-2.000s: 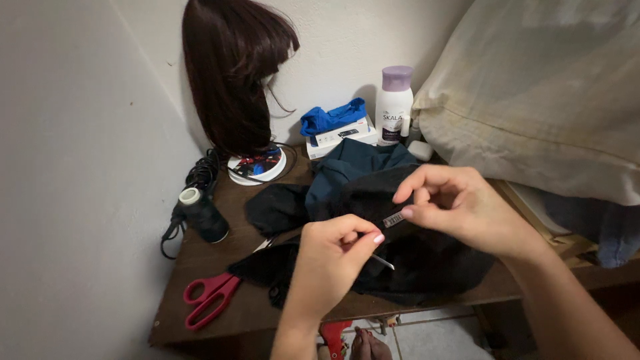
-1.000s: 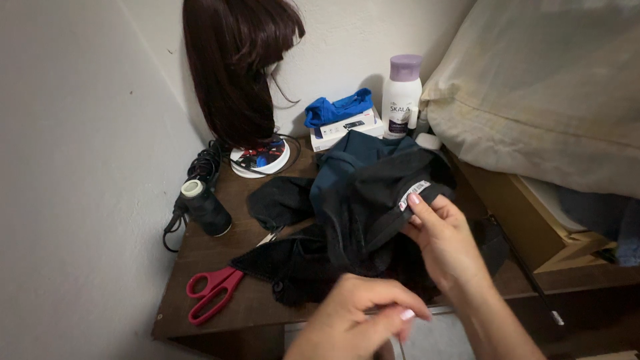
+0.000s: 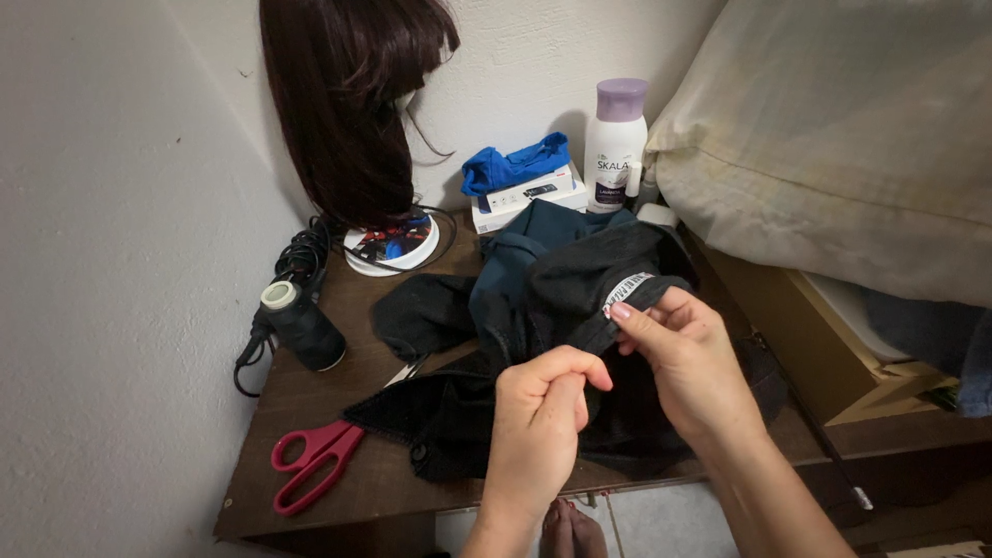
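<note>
A dark cloth garment (image 3: 589, 271) lies bunched on the brown wooden table, with a white woven label (image 3: 629, 290) on its edge. My right hand (image 3: 674, 341) pinches that edge, its thumb on the label's lower end. Just left of it, my left hand (image 3: 546, 411) has curled fingers in front of the cloth; whether something thin is between them cannot be told. Scissors with red handles (image 3: 322, 465) lie left of my left hand, their blades partly under a black buttoned cloth (image 3: 449, 434).
A black thread spool (image 3: 302, 325) and coiled cable (image 3: 306, 248) are at the left. Behind stand a dark wig (image 3: 341, 108), a white box (image 3: 531, 201) under blue cloth (image 3: 515, 163), and a Skala bottle (image 3: 618, 147). Pale fabric (image 3: 837, 155) hangs at the right.
My right hand has taken hold of the cloth edge at the label. The label, earlier between both hands, is now against the bunched cloth. My left hand has come up from its lower position one second ago.
</note>
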